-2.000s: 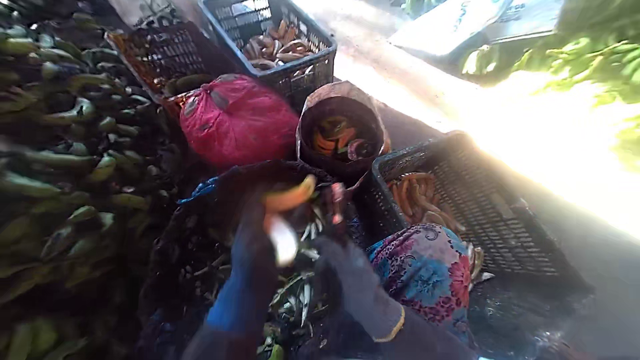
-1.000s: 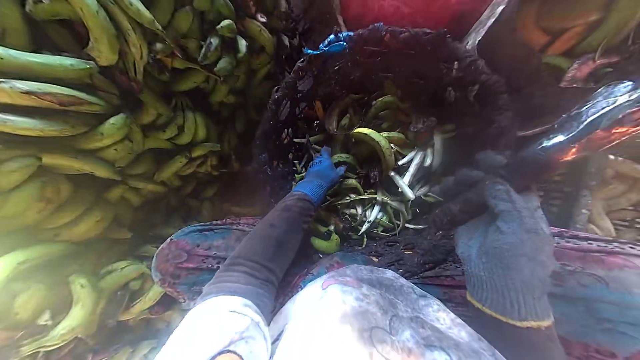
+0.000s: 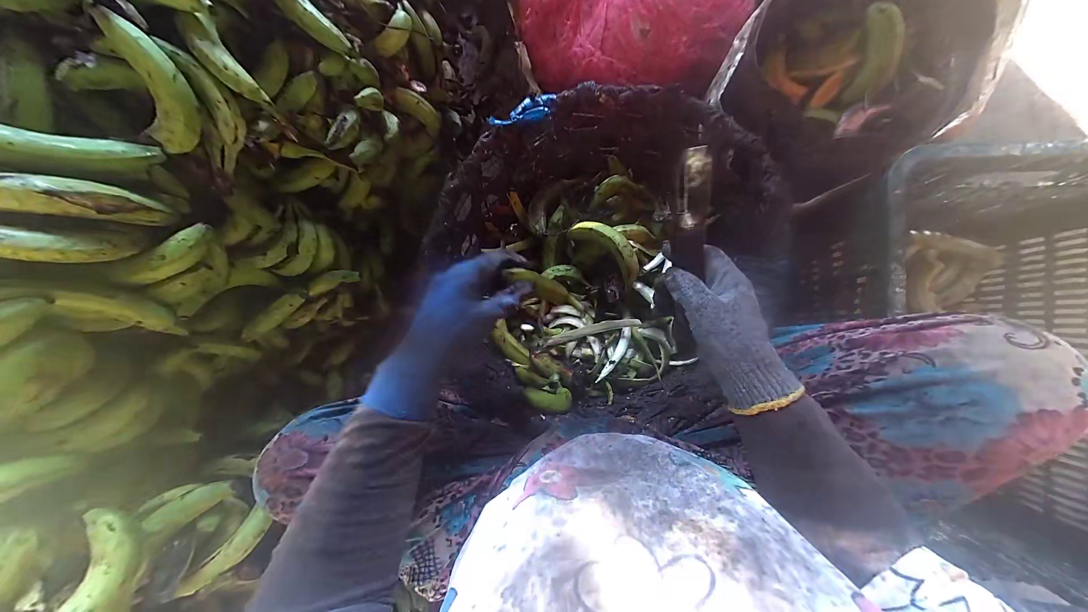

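My left hand (image 3: 450, 319), in a blue glove, is over the left side of a dark round basket (image 3: 595, 110). Its blurred fingers are around the end of a green plantain (image 3: 548, 287); whether they grip it is unclear. In a grey glove with a yellow cuff edge, my right hand (image 3: 727, 319) holds a knife (image 3: 694, 183) by its dark handle, blade pointing away from me. Inside the basket, between the hands, lie another curved green plantain (image 3: 612, 246) and a heap of pale and green peel strips (image 3: 612, 340).
Green plantains (image 3: 255, 238) are piled along the left. Beyond the basket is a red sack (image 3: 629, 42). A container (image 3: 960, 119) with orange and green pieces stands at upper right, above a plastic crate (image 3: 977, 153) holding pale peeled plantains (image 3: 948, 268). Patterned cloth covers my legs.
Two seconds ago a yellowish plantain was at my left hand; one second ago that hand reached into the basket. My right hand has since moved left, nearer the peels. The view has tilted down.
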